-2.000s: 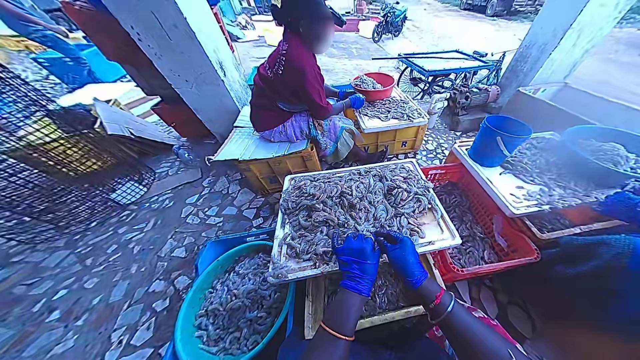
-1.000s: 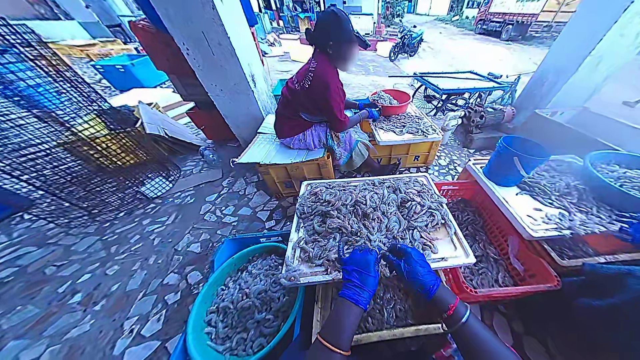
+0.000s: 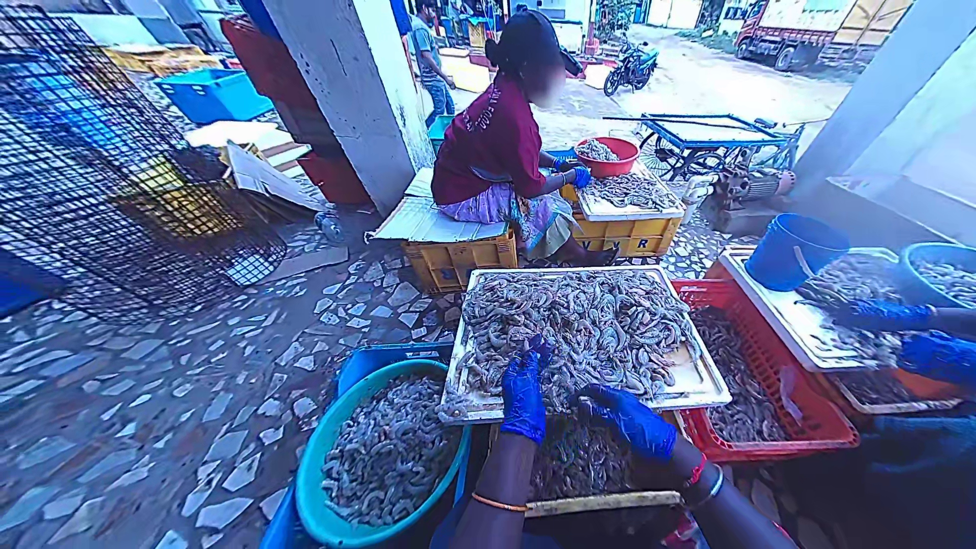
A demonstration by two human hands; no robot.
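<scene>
A white plastic tray (image 3: 695, 374) heaped with raw shrimp (image 3: 572, 328) lies in front of me. My left hand (image 3: 524, 389), in a blue glove, is at the tray's near edge, its fingertips among the shrimp. Beside it on the right, my gloved right hand (image 3: 629, 419) is bent over the same edge, its fingers curled; whether it pinches a shrimp cannot be made out. Under the tray stands a crate (image 3: 602, 502) holding darker shrimp pieces. Left of my arms is a teal basin (image 3: 309, 488) full of shrimp.
Right of the tray stands a red crate (image 3: 808, 438) with shrimp pieces. Beyond it, a co-worker's gloved hands (image 3: 942, 354) work at another tray near a blue bucket (image 3: 797, 252). Ahead, a person (image 3: 496, 145) sits on a yellow crate (image 3: 461, 263). Black mesh (image 3: 152, 191) is at left.
My hands have drawn apart at the tray's near edge; two seconds ago they were close together over the shrimp. The co-worker's hands at right have come further into view.
</scene>
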